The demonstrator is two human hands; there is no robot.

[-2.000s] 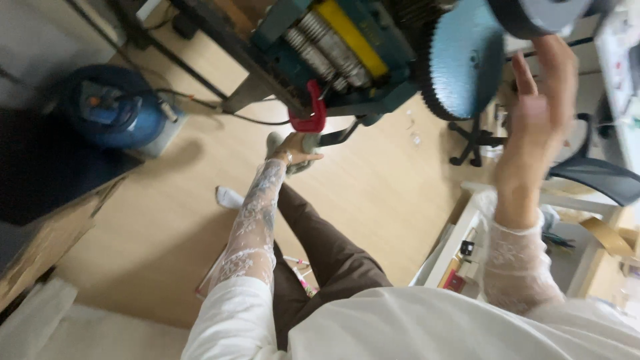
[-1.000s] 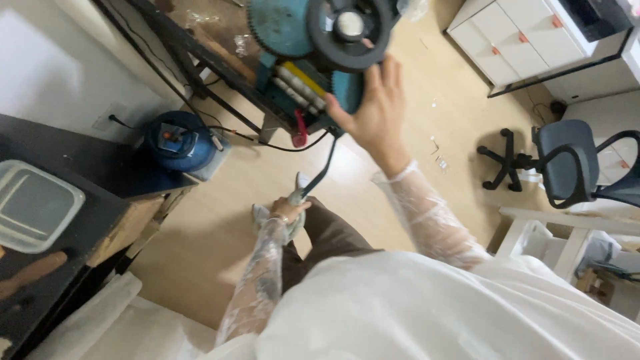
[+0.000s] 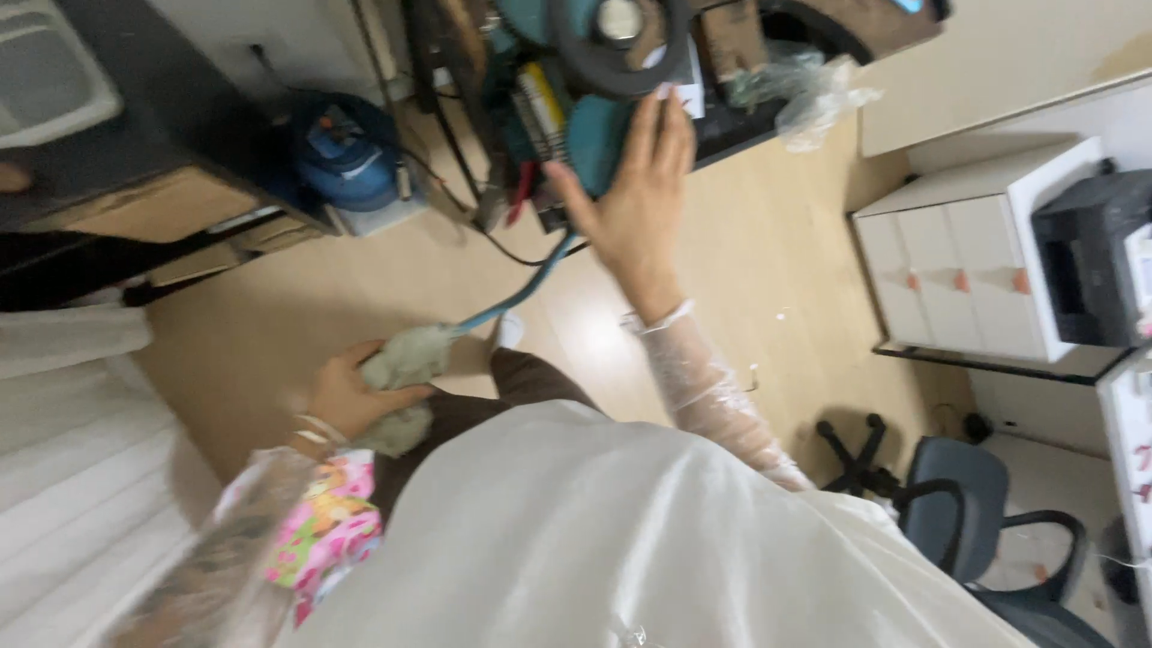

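My left hand (image 3: 346, 396) is closed around a grey-green cloth (image 3: 414, 355), wrapped at the near end of a long blue-green lever (image 3: 522, 292). The lever runs up to a blue-green machine with gears and rollers (image 3: 543, 103). My right hand (image 3: 639, 202) lies with fingers spread at the lower edge of the machine's black handwheel (image 3: 619, 85), over a blue-green disc (image 3: 594, 144). Whether its fingertips touch the wheel is hard to tell. A red part (image 3: 520, 193) sits beside the rollers. A colourful patterned cloth (image 3: 333, 526) hangs by my left forearm.
A blue gas cylinder (image 3: 346, 166) stands left of the machine, near a dark counter (image 3: 171, 117) with a plastic container (image 3: 54, 76). Crumpled clear plastic (image 3: 810, 103) lies at the bench edge. White drawers (image 3: 958, 270), a black printer (image 3: 1093, 256) and an office chair (image 3: 958, 504) are at right.
The lever and the left hand on it have swung out to the left, away from the machine. The right hand stays by the handwheel. The view has shifted.
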